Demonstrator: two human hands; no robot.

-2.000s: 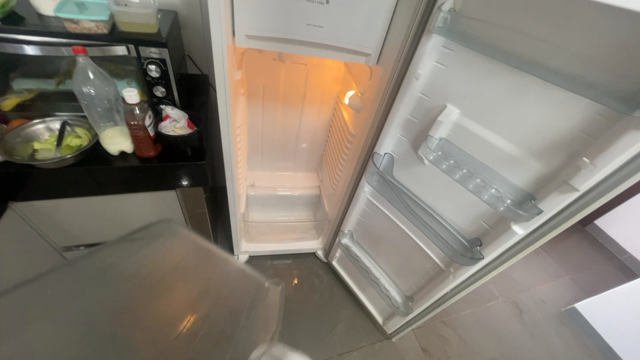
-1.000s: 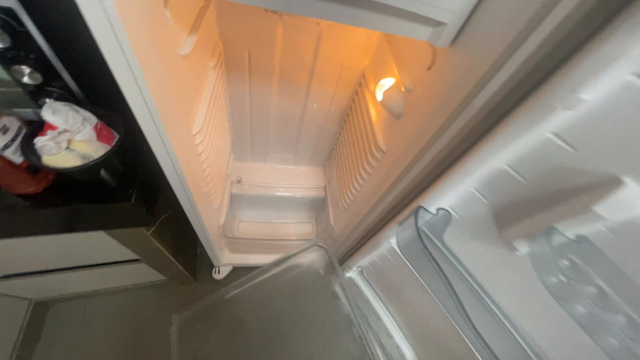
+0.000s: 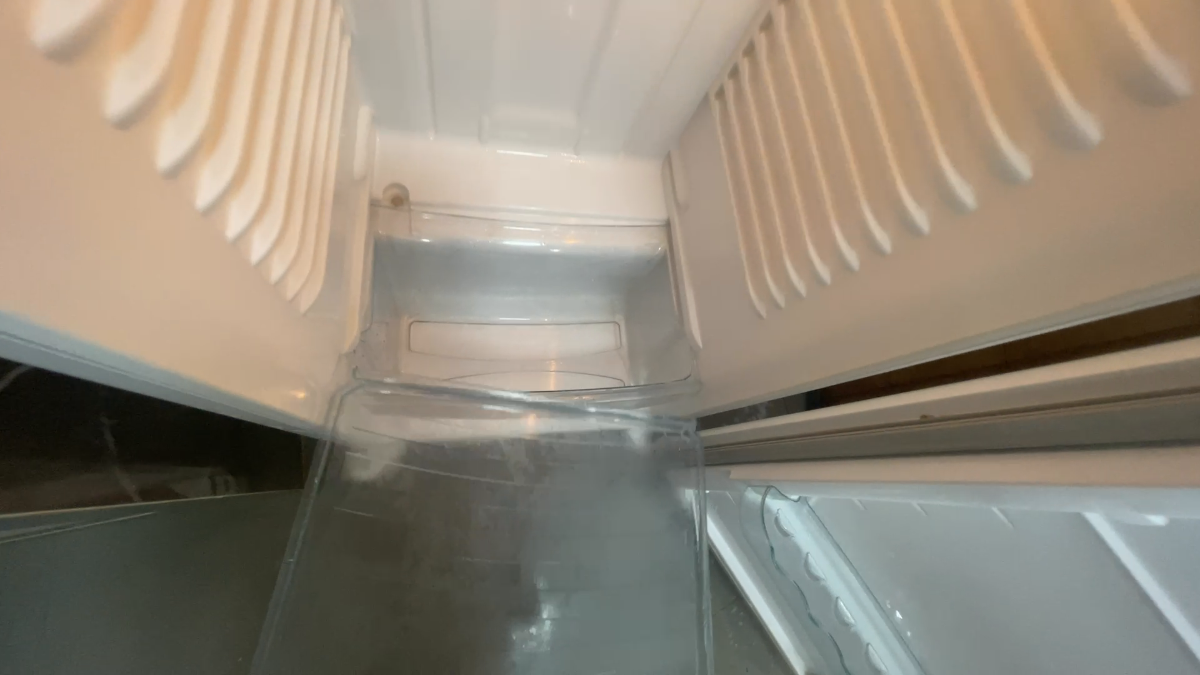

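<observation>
Neither of my hands shows in the head view. A clear refrigerator shelf panel (image 3: pixel 506 553) fills the lower middle, its far edge at the front rim of a clear crisper drawer (image 3: pixel 516 272). Whether the two touch is hard to tell. The drawer sits at the bottom of the open refrigerator compartment (image 3: pixel 553 178) and looks empty. What supports the near end of the panel is outside the view.
Ribbed shelf supports line the left wall (image 3: pixel 272 159) and right wall (image 3: pixel 844 141) of the compartment. The open refrigerator door (image 3: pixel 1012 581), with a clear door bin (image 3: pixel 825 591), lies at the lower right. A dark cabinet side stands at left.
The view has moved in close to the bottom of the refrigerator. The clear panel, at the lower left two seconds ago, is now in front of the drawer with its far edge at the drawer's rim.
</observation>
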